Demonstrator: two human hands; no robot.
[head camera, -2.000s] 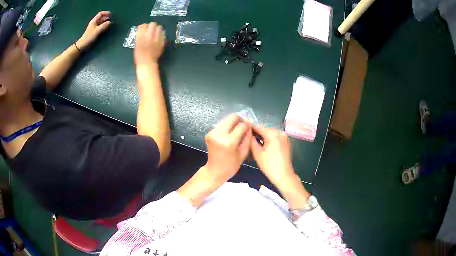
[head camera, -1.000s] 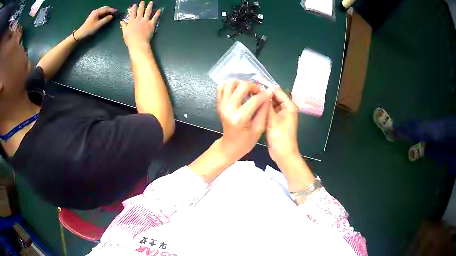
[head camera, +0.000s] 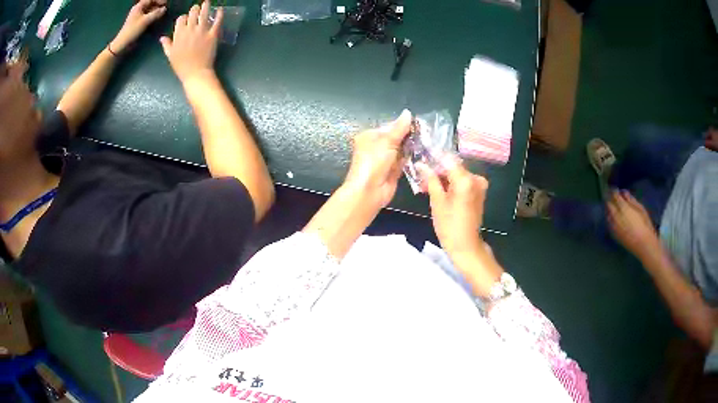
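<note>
A clear plastic bag is held between my two hands above the near edge of the bench. It looks crinkled, with something dark inside its lower left part; what it is cannot be told. My left hand grips the bag's left side, thumb up. My right hand pinches its lower right side with the fingertips. A pile of black cables with white connector ends lies at the top of the view, and one short black cable lies just below it.
A stack of white cards with a pink edge lies near the right bench edge. Flat clear bags lie farther back. A co-worker in black sits at left, hands on the bench. Another person is at right, beyond a brown carton.
The flat clear bag seen a second ago is now crumpled and raised between my hands. The co-worker's hands have shifted left. Another person has come into view at right.
</note>
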